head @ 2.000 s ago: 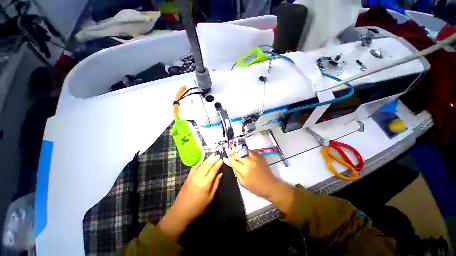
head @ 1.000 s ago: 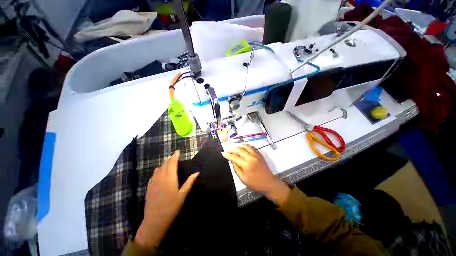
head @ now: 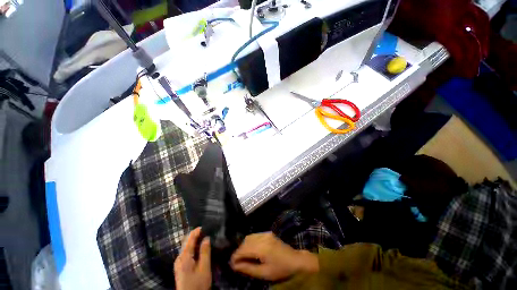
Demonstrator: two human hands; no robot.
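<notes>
A plaid fabric panel [head: 161,195] lies on the sewing-machine table, its upper end near the presser foot [head: 212,126]. A black pocket piece [head: 198,175] lies over its right side and runs from the needle area down over the table's front edge. My left hand [head: 194,261] is at the lower end of the black piece, fingers on the cloth. My right hand [head: 263,256] is beside it, fingers curled at the cloth's edge. The cloth between the hands is dark and blurred, so the exact hold of each hand is unclear.
Scissors with red and orange loops [head: 337,115] lie right of the needle, near thin pink and blue pens [head: 256,130]. A lime-green tag [head: 145,122] hangs at the machine's left end. A yellow round item [head: 396,65] lies at the table's right. More plaid cloth [head: 479,229] is at lower right.
Both hands have moved down from the needle area to the lower part of the black piece, past the table's front edge. The view has shifted and tilted, and a greyish strip now shows on the black piece.
</notes>
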